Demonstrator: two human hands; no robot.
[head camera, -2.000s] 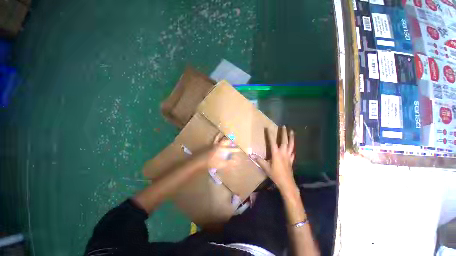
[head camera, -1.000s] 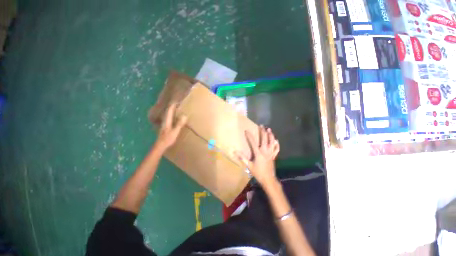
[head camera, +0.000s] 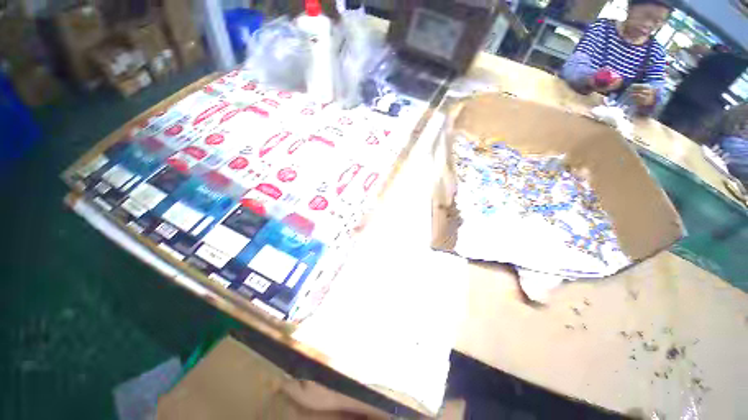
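A brown folded carton (head camera: 221, 381) lies low at the bottom left, below the bench edge and cut off by the picture's edge. A blurred skin-toned strip shows beside it at the bottom edge. It may be part of my right hand or forearm, but its fingers and any grip cannot be made out. My left hand is not in view. On the bench, a large open brown parts box (head camera: 648, 193) holds a heap of small blue and gold parts (head camera: 566, 205) on a white liner sheet.
A printed sheet with red ovals (head camera: 271, 143) covers the bench at left. Behind it stand cloudy plastic bags (head camera: 283, 57) and a white bottle with a red cap (head camera: 317, 53). Dark bits (head camera: 672, 353) lie on the bench at right. A person in a striped top (head camera: 611, 53) sits beyond.
The view has swung up and right from the floor to the bench and parts box. The carton now shows only at the bottom left, and both hands have left clear view.
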